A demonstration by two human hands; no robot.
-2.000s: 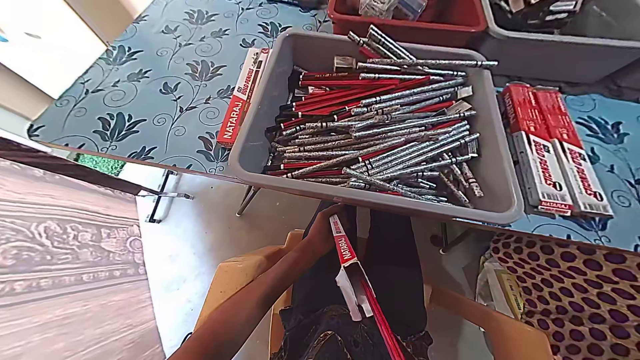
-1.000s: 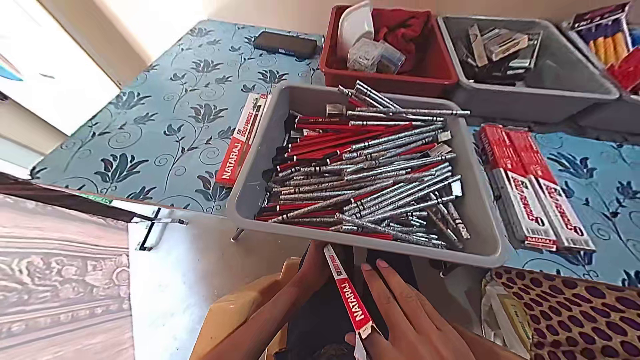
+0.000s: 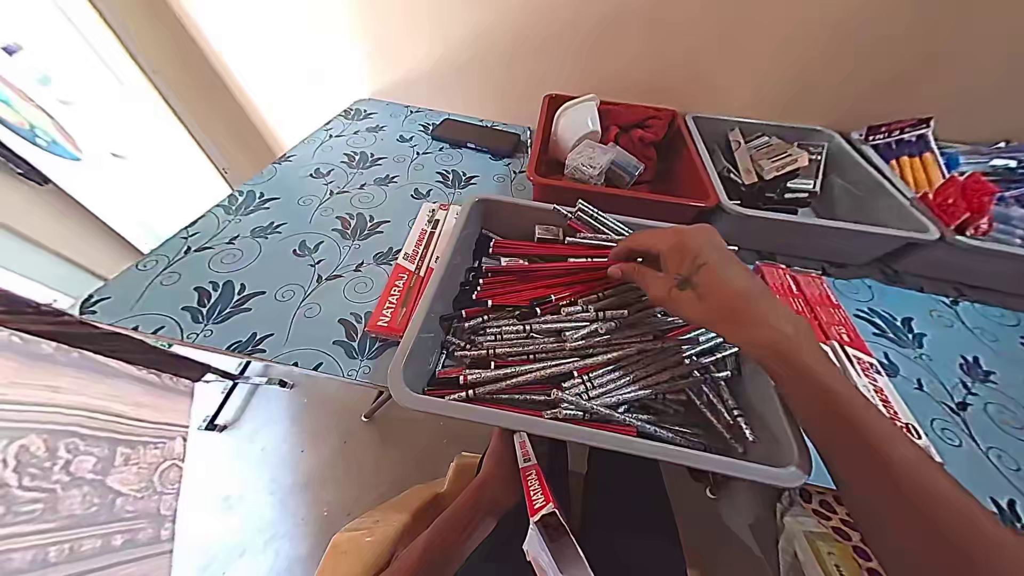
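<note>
A grey plastic tub (image 3: 600,444) full of red pencils (image 3: 536,280) and silver-patterned pencils (image 3: 552,368) sits at the table's front edge. Over its upper right part is my right hand (image 3: 680,268), its thumb and fingertips at the ends of the red pencils; whether it grips one cannot be told. Below the tub's near rim, my left hand (image 3: 502,468) holds a red and white Nataraj pencil box (image 3: 538,492). The box's lower end has its flap open. Part of the left hand is hidden under the rim.
Left of the tub lies a Nataraj pencil box (image 3: 408,276); more boxes (image 3: 868,368) lie to its right. Behind stand a red tub (image 3: 624,192) and a grey tub (image 3: 832,216) of small items. A dark case (image 3: 476,138) rests on the flowered tablecloth (image 3: 320,216).
My right hand has moved from beside the box's open end up to the pencils in the tub. My left hand still holds the box below the rim. The view has tilted up.
</note>
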